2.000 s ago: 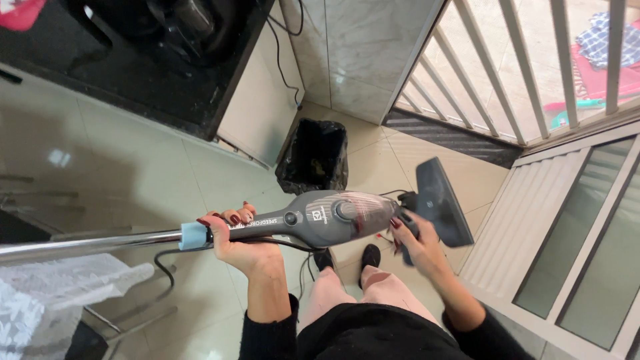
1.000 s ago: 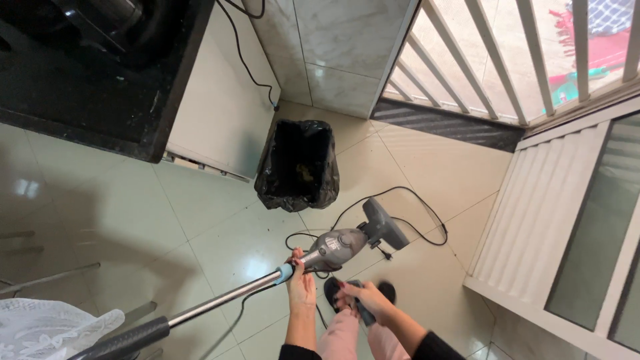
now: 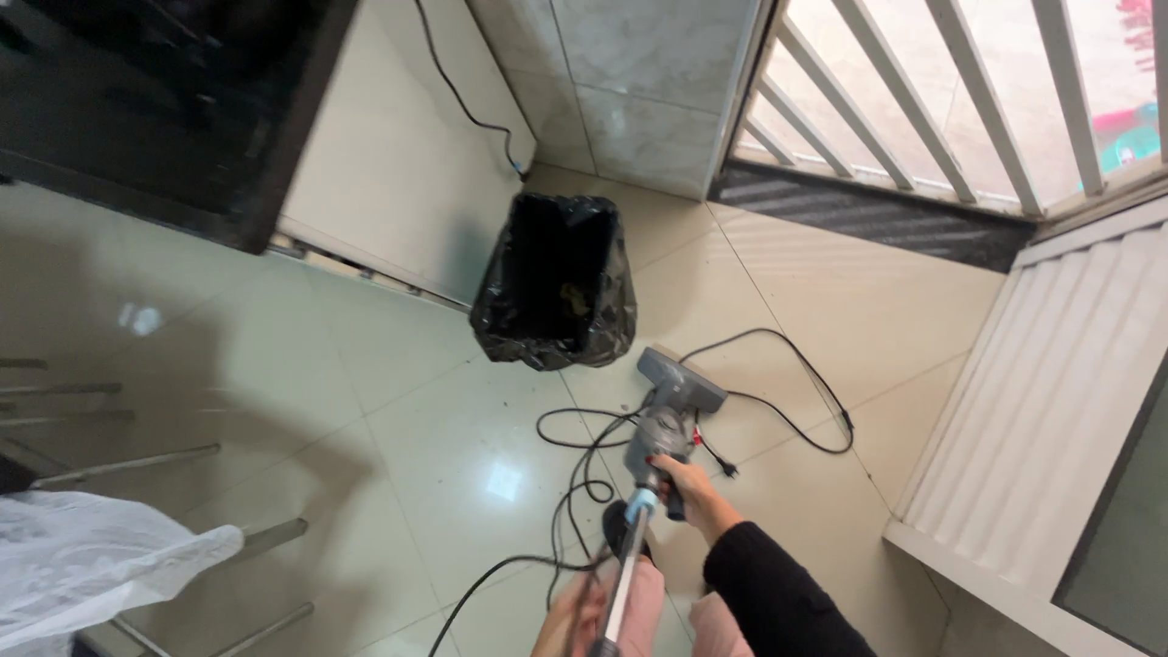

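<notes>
A grey stick vacuum cleaner (image 3: 655, 443) stands on the tiled floor with its floor head (image 3: 683, 379) down, close to the lined bin. My right hand (image 3: 691, 488) is closed around a dark part at the lower end of the vacuum's body. Near the bottom edge, my left hand (image 3: 577, 613) is beside the vacuum's metal tube (image 3: 630, 579); black cord passes over it, and blur hides what its fingers grip. The black power cord (image 3: 568, 502) lies in loops on the floor, its plug (image 3: 728, 469) just right of the vacuum's body.
A bin with a black plastic liner (image 3: 620, 315) stands by the white panel (image 3: 392, 155) beneath a dark counter (image 3: 137, 119). White gate bars (image 3: 899, 91) rise at the upper right above a white slatted panel (image 3: 995, 392). Metal legs and a white lace cloth (image 3: 109, 570) are at lower left.
The vacuum, held up across my body two seconds ago, now has its head on the floor. My right hand has moved onto its body; my left hand has left the blue collar and is lower.
</notes>
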